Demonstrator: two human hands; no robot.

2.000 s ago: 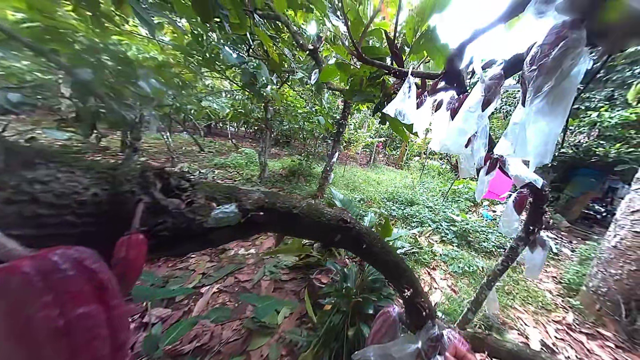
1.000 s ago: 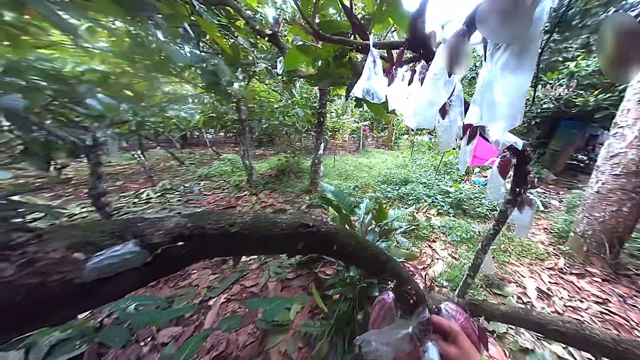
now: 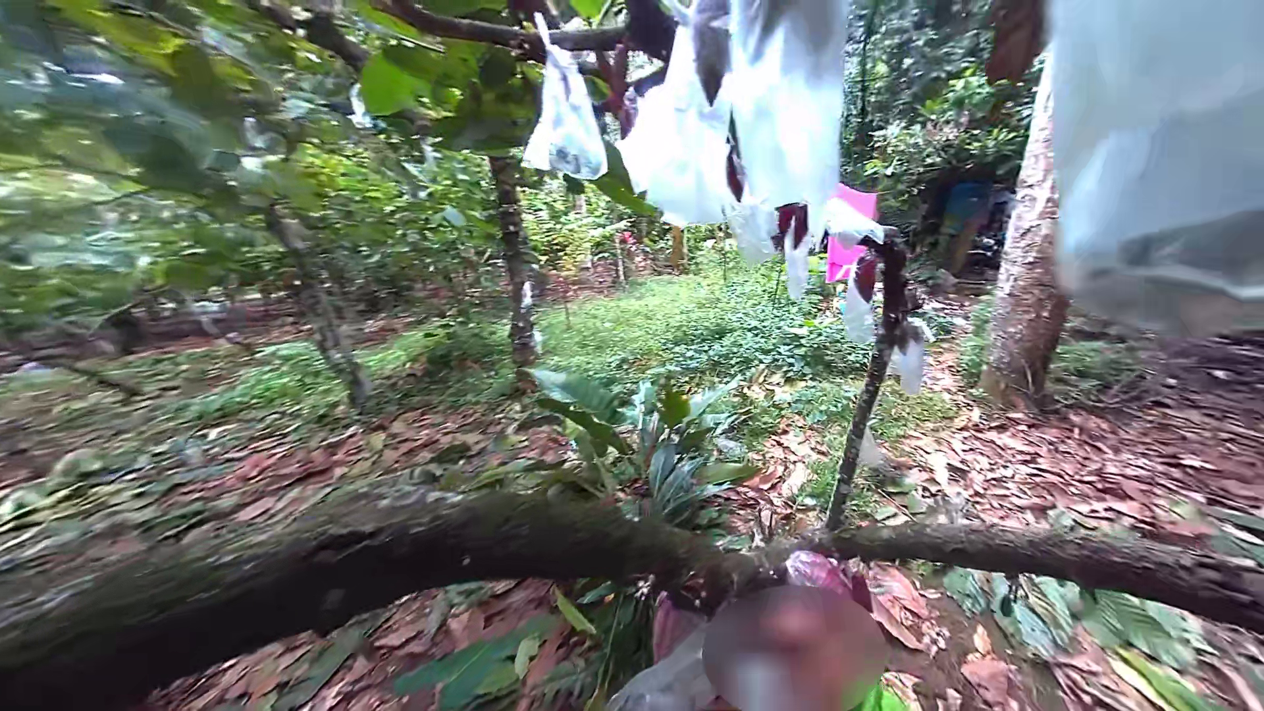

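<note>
At the bottom centre a blurred patch covers most of what looks like my right hand [image 3: 805, 642]; its fingers cannot be made out. The hand is beside a clear plastic bag [image 3: 662, 681] and among reddish cacao pods, one [image 3: 676, 627] to its left and another [image 3: 818, 571] just above it, under the fork of a low mossy branch [image 3: 553, 538]. Whether the hand grips the bag or a pod cannot be told. My left hand is out of view.
Bagged cacao pods [image 3: 785, 109] hang from an upper branch, and a large translucent bag [image 3: 1160, 148] hangs close at right. A thin upright branch [image 3: 864, 425] rises from the fork. A thick trunk [image 3: 1027, 257] stands behind. Leaf litter [image 3: 1066, 454] covers the ground.
The view has swung right. The large red pod at the left two seconds ago is out of sight. My right hand, absent then, appeared by the bag one second ago.
</note>
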